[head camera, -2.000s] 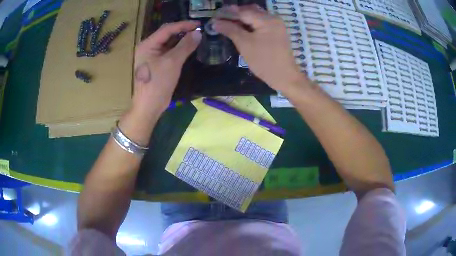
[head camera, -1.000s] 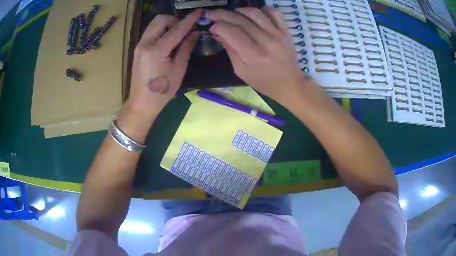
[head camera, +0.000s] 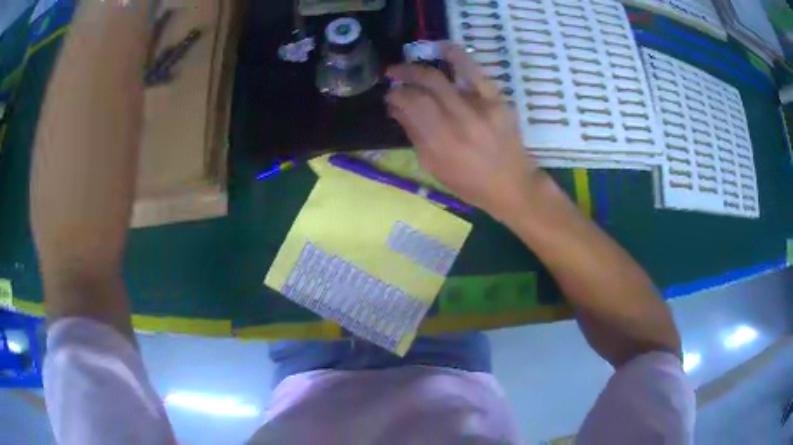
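The round metal fixture seat (head camera: 346, 74), with a pale ring and dark centre, stands uncovered on the black base (head camera: 296, 113). My right hand (head camera: 456, 130) is just right of the seat, fingers bent over the base beside a small white tag (head camera: 426, 50); whether it holds anything cannot be told. My left forearm runs up the left side and the hand is cut off by the top edge. Dark beaded columns (head camera: 184, 52) lie on the brown cardboard (head camera: 169, 174), partly hidden by that forearm.
White trays with rows of small dumbbell shapes (head camera: 569, 87) lie right, a further one (head camera: 704, 139) beyond. Yellow paper (head camera: 365, 252) with a purple pen (head camera: 396, 181) is in front of the base. A red upright part (head camera: 423, 19) is at the top. A green sign (head camera: 489, 293) lies at the front.
My left hand has left the seat and moved up and left out of the picture. My right hand has moved off the seat to its right, uncovering the seat.
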